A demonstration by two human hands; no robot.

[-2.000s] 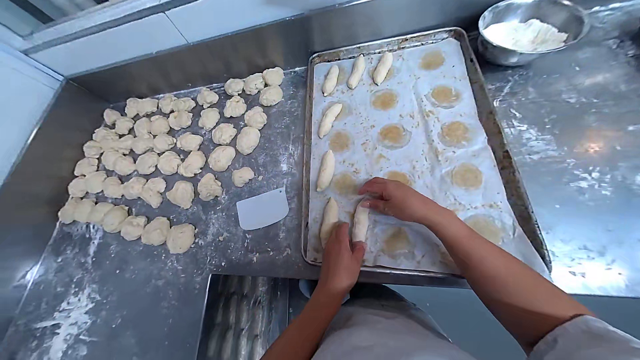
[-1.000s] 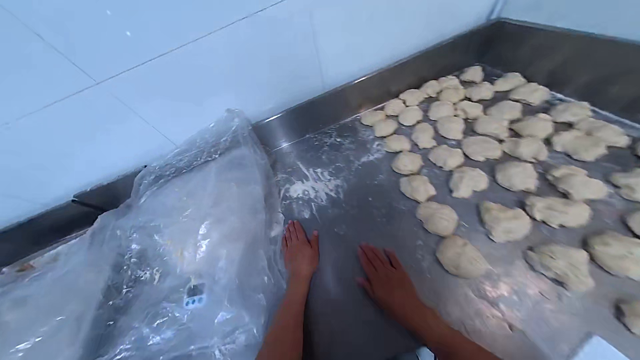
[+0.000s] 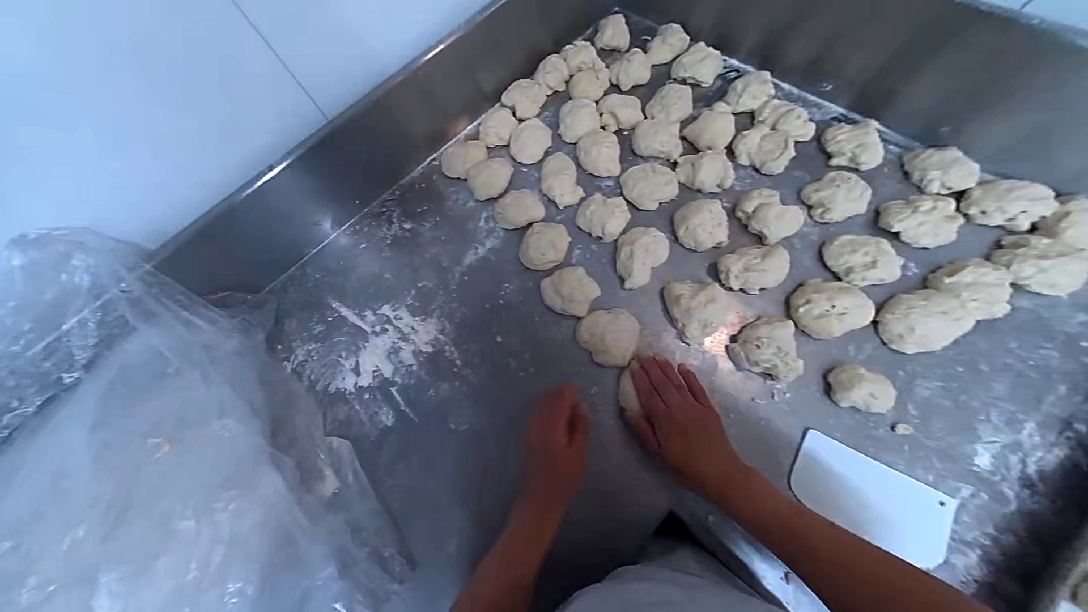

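Note:
Many pieces of raw dough (image 3: pixel 831 308) lie in loose rows on the floured steel worktop. My right hand (image 3: pixel 677 414) rests flat, fingers together, on a dough piece (image 3: pixel 629 391) at the near end of a row, covering most of it. Touching or almost touching that piece is another round of dough (image 3: pixel 608 337). My left hand (image 3: pixel 557 433) is over bare steel to the left, fingers curled and blurred; whether anything is inside it cannot be seen. A white dough scraper (image 3: pixel 873 497) lies flat to the right of my right forearm.
Clear plastic sheeting (image 3: pixel 195 459) is bunched over the left side. A raised steel backsplash (image 3: pixel 357 144) meets a second one at the far corner. Loose flour (image 3: pixel 382 344) is scattered on the worktop (image 3: pixel 459 476), whose near edge lies by my body.
The view has swung from the tray to the dough pieces and plastic. One second ago both hands were spread on bare steel; now my right hand is on a dough piece and my left is curled.

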